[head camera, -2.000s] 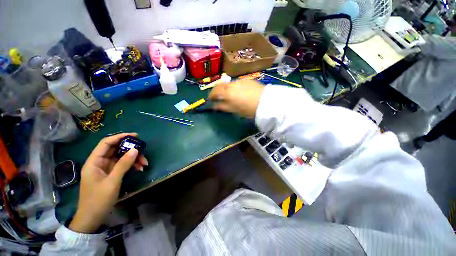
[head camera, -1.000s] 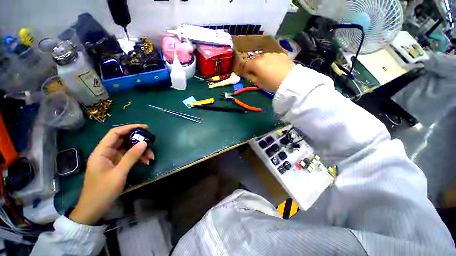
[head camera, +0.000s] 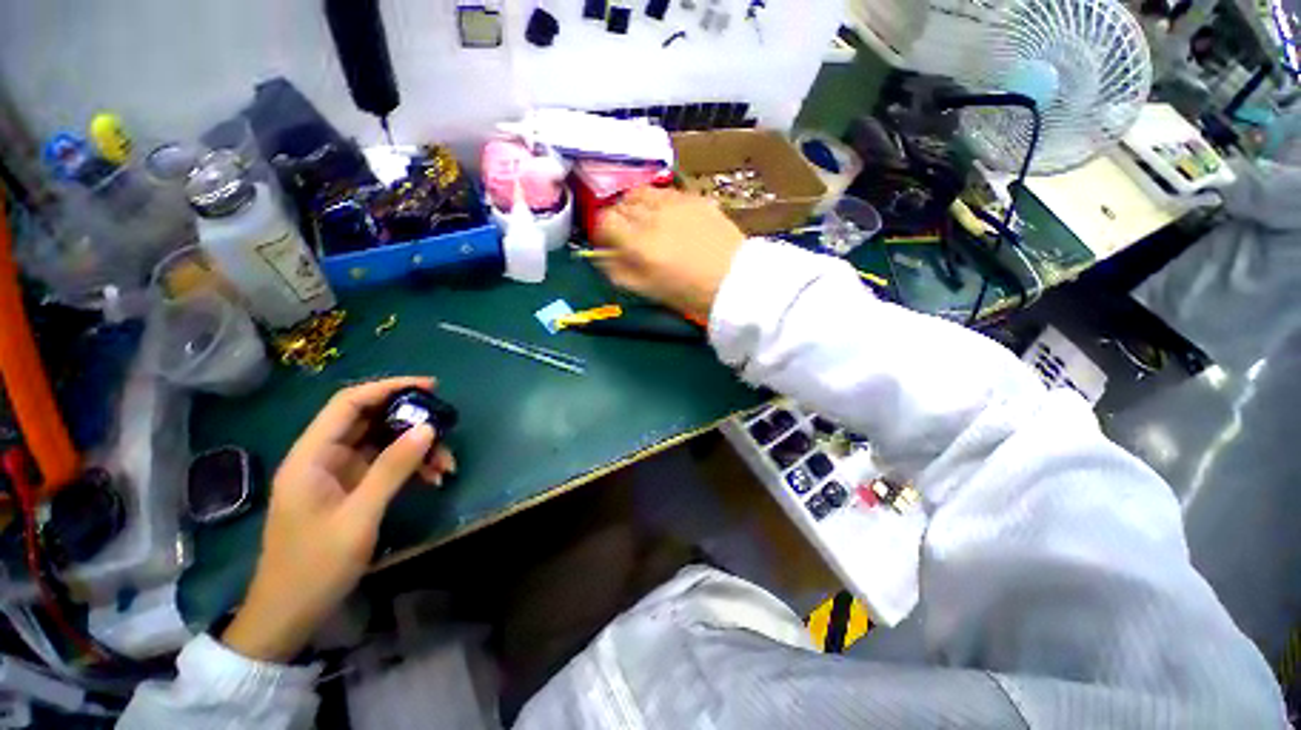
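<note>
My left hand (head camera: 343, 499) holds a small black smartwatch (head camera: 415, 414) between thumb and fingers above the front left of the green mat (head camera: 471, 428). My right hand (head camera: 668, 254) is over the back of the mat, in front of the red box (head camera: 599, 186); its fingertips are blurred, and whether they hold anything cannot be told. Silver tweezers (head camera: 511, 347) lie mid-mat. A yellow strip (head camera: 592, 315) and a light blue film square (head camera: 554, 315) lie beyond them. A black slim tool (head camera: 642, 334) lies partly below my right hand.
A solvent bottle (head camera: 271, 250), gold contacts (head camera: 310, 342), a blue box (head camera: 414, 257) and a white dropper bottle (head camera: 524, 245) stand along the back left. A cardboard box (head camera: 756, 178) is at the back. A white tray of watch parts (head camera: 870, 549) sits below the bench edge. A fan (head camera: 1049, 86) is back right.
My right hand has moved left from the cardboard box to the front of the red box, covering much of the orange-handled cutters. My left hand still holds the watch. The view has shifted slightly.
</note>
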